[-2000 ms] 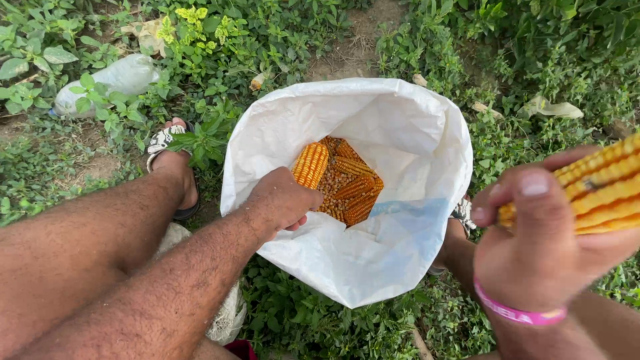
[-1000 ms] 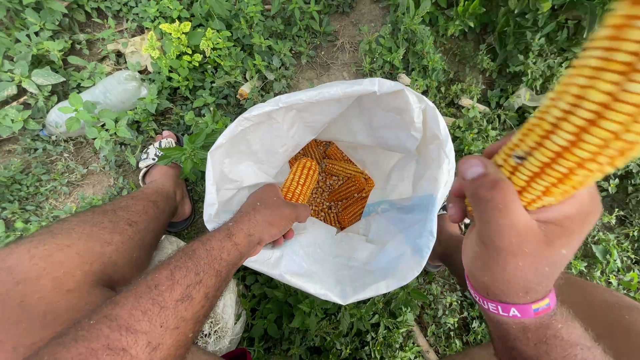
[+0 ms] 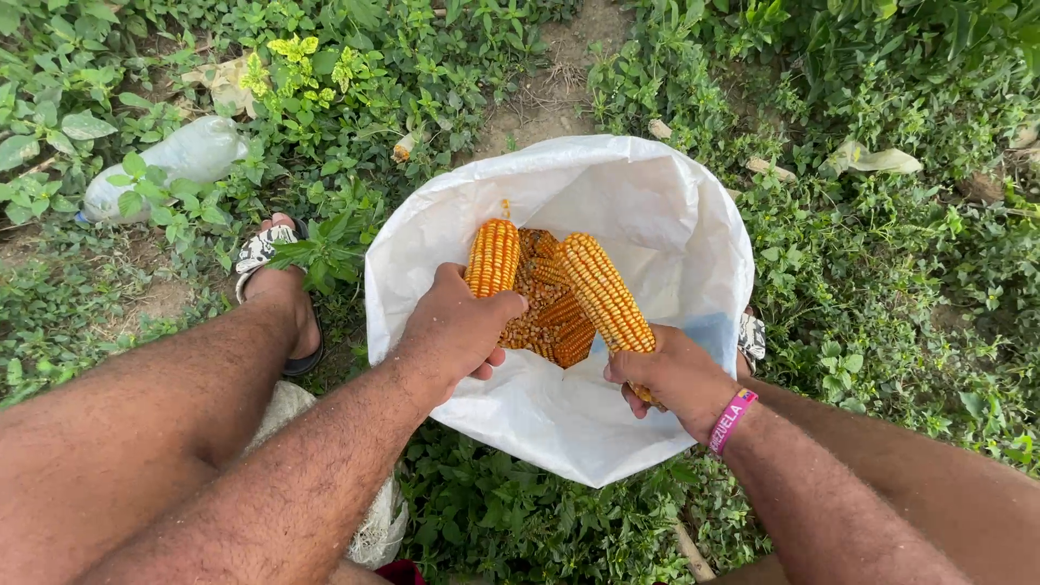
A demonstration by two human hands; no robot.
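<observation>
A white woven sack stands with its mouth wide, and loose kernels and several orange corn cobs lie at its bottom. Over its left side, my left hand grips an ear of corn by the lower end. My right hand, with a pink wristband, holds a second ear of corn over the right side, its tip slanting up and left. The two ears are apart. A few kernels show just above the left ear, against the sack's inner wall.
A clear plastic bottle lies in the weeds at upper left. My sandaled foot is left of the sack; another sandal shows at its right. A pale sack lies below my left forearm. Cob pieces are scattered on the ground.
My right hand has come down and left from the right side, bringing its ear of corn over the sack. My left hand still holds its ear inside the mouth.
</observation>
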